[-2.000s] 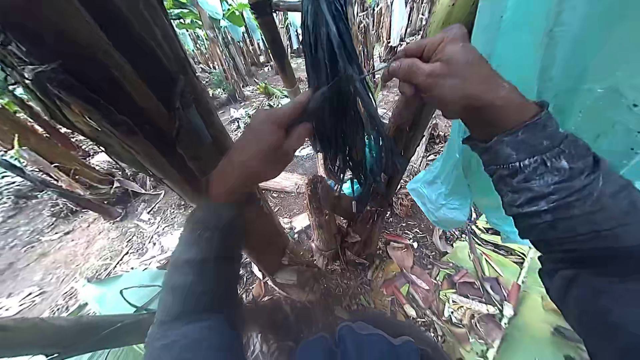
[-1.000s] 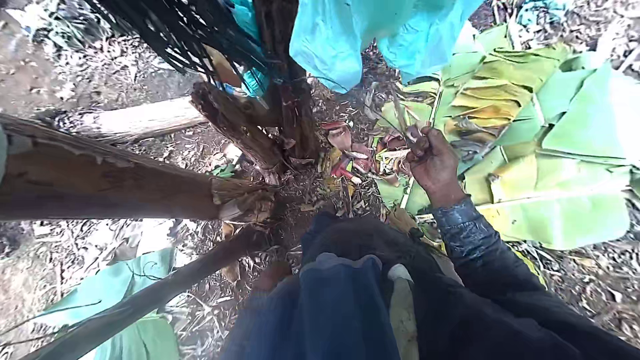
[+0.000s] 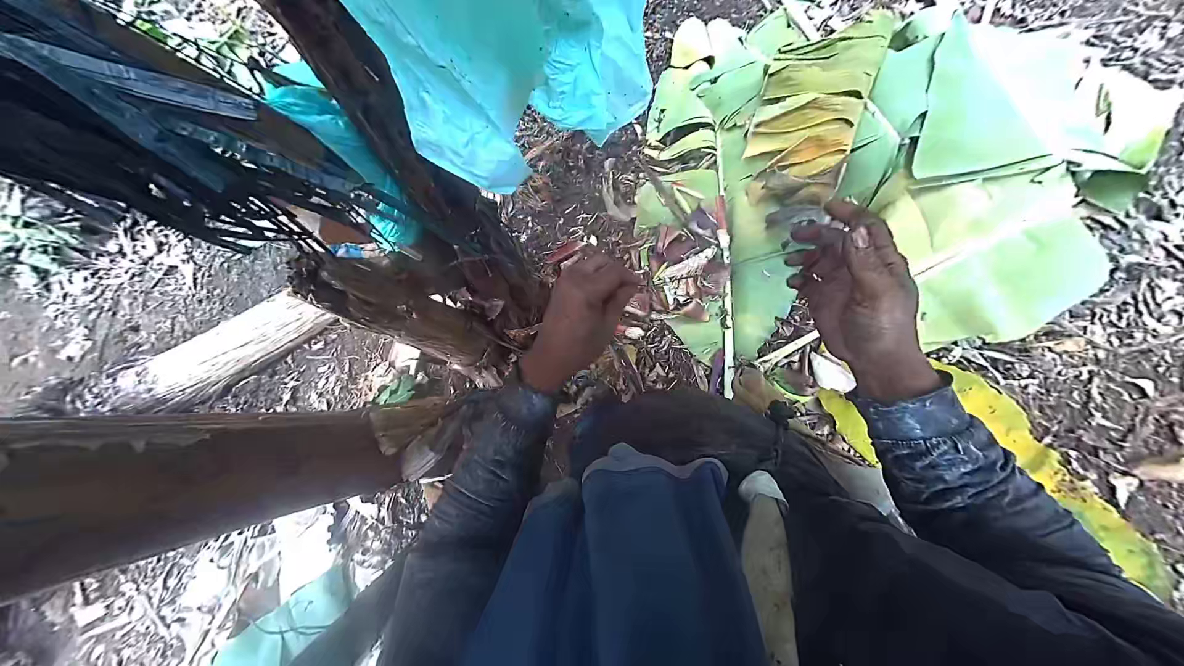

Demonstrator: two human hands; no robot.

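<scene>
My left hand (image 3: 583,314) is curled with its back up, in front of the banana plant's base; a thin light strand seems to run from its fingertips toward the right. Over the cut banana leaves (image 3: 1008,240), my right hand (image 3: 860,287) is turned palm up with its fingers bent. Something thin and translucent, blurred, shows by its fingertips; what it is cannot be told. At the upper left hangs a bundle of dark plastic strips (image 3: 139,139). Light blue plastic bags (image 3: 453,83) hang at the top, between the bundle and the leaves.
A brown banana pseudostem (image 3: 185,481) crosses the lower left. Behind it a pale cut log (image 3: 222,351) lies on the ground near a stump (image 3: 398,314). Dry litter and reddish bract pieces surround the plant's base. A yellow leaf (image 3: 1045,472) lies beside my right forearm.
The view has tilted down from the hanging dark strips to the ground. Both hands, raised beside the strips two seconds ago, are now low and apart. My left hand was out of sight one second ago.
</scene>
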